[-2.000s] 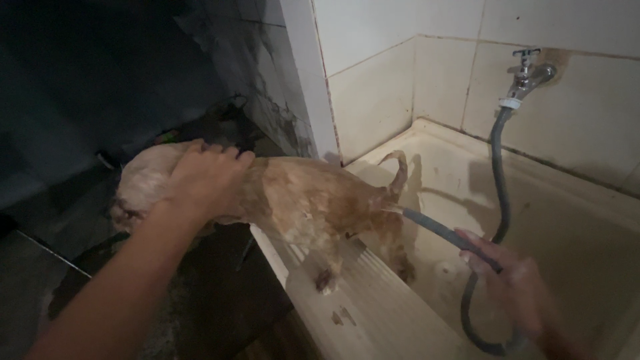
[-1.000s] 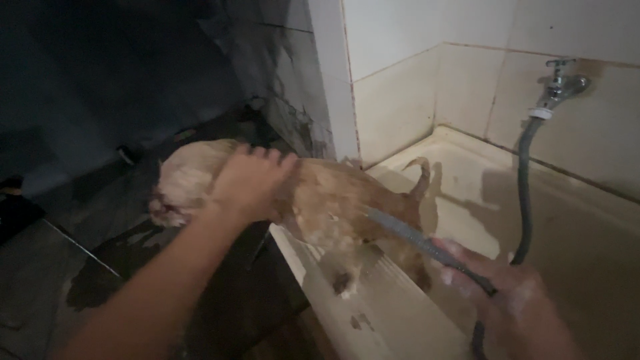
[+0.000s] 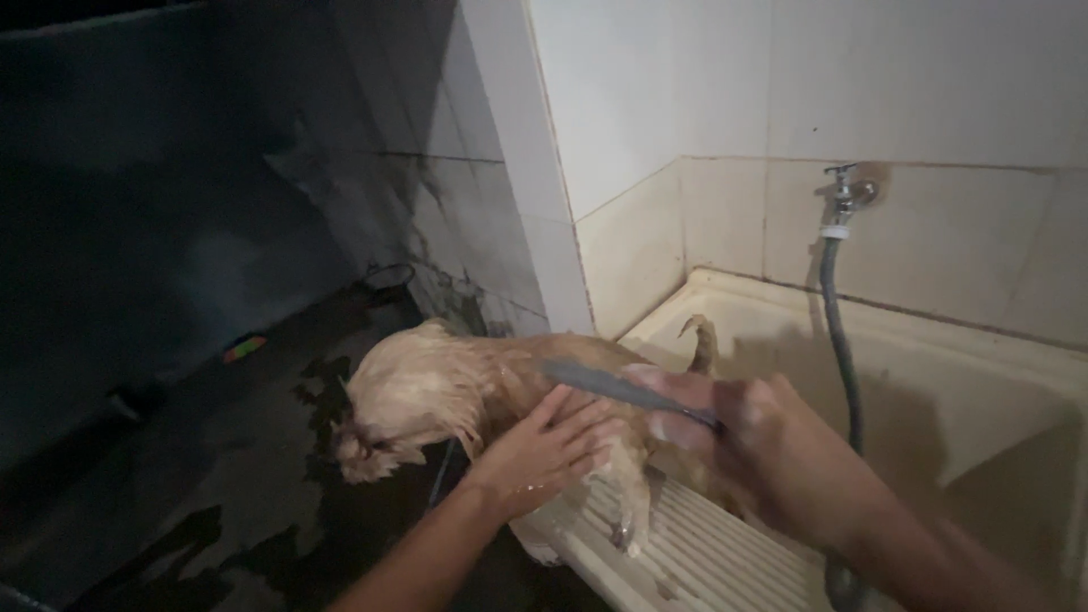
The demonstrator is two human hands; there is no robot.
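Note:
A small wet dog with light tan fur [image 3: 416,382] stands at the sink's edge, its head hanging to the left over the dark floor and its tail raised. One of its legs rests on the ribbed washboard [image 3: 722,544] of the laundry sink. My left hand [image 3: 552,446] lies against the dog's side with the fingers spread. In my right hand [image 3: 714,416] is the free end of a grey hose [image 3: 608,384], held over the dog's back. The hose runs from a metal tap [image 3: 841,195]; part of it is hidden behind my right forearm.
The cream basin [image 3: 901,365] lies to the right, against a tiled wall [image 3: 918,85]. A wall edge [image 3: 544,212] rises behind the dog. Down on the left is a dark, wet floor [image 3: 246,450] with a small orange and green object [image 3: 245,348] on it.
My left hand has moved from the dog's upper back down to its side. My right hand has brought the hose end forward from the dog's rear to over its back.

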